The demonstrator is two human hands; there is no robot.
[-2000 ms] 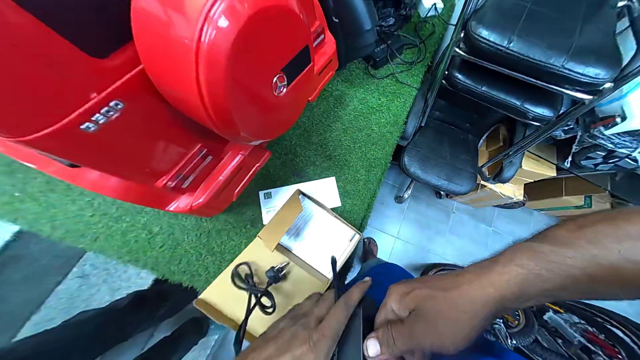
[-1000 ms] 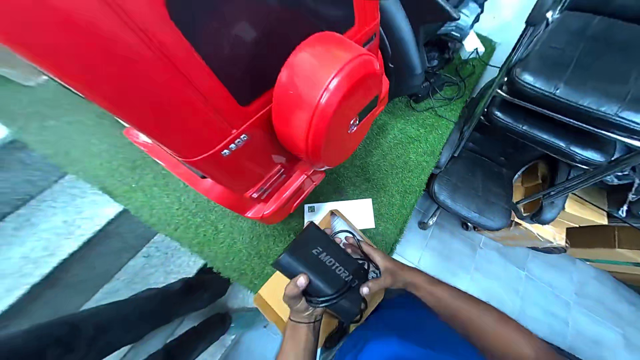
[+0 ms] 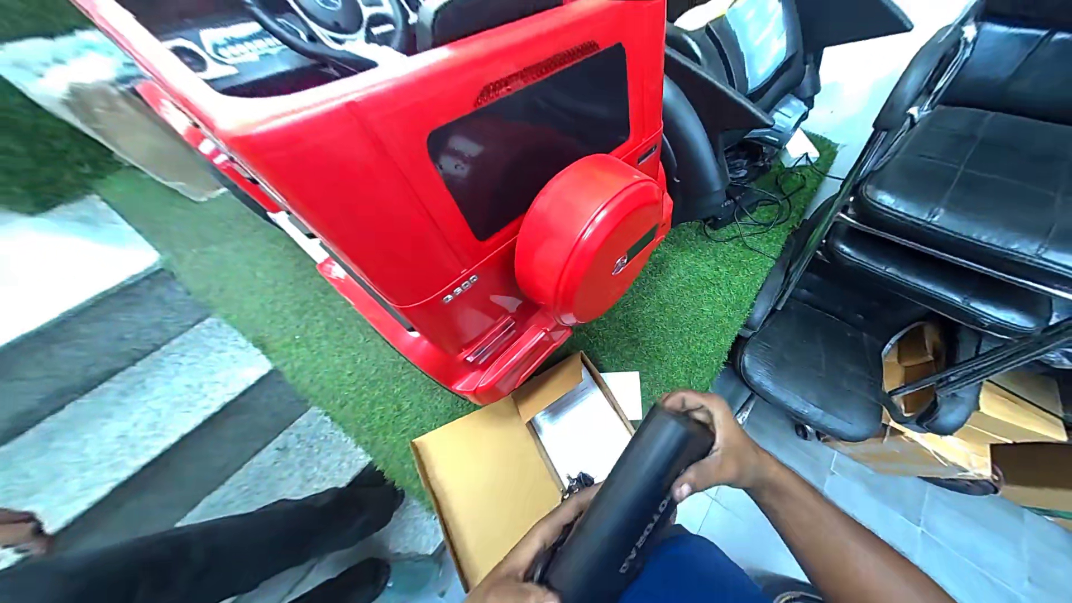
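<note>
A black battery-like case (image 3: 624, 511) with lettering on its side is held between both my hands, low in the view. My left hand (image 3: 532, 553) grips its lower end, and my right hand (image 3: 712, 440) holds its upper end. Part of a black cable plug (image 3: 578, 483) shows beside my left fingers; the rest of the cable is hidden. Behind the case lies an open cardboard box (image 3: 490, 477), its lid folded out to the left and a pale, shiny lining inside. White paper (image 3: 624, 394) lies on the artificial grass just past the box.
A red ride-on toy car (image 3: 377, 184) with a round spare-wheel cover (image 3: 590, 239) stands on artificial grass (image 3: 695, 293). Stacked black chairs (image 3: 963, 184) and cardboard boxes (image 3: 1022, 402) are at right. Another person's dark-trousered legs (image 3: 276, 536) are at lower left. Loose cables lie near the grass edge.
Two seconds ago the cable lay in the box; one second ago both hands held the case with its lettered face up. Now the case is turned, showing a narrower side. The view has shifted.
</note>
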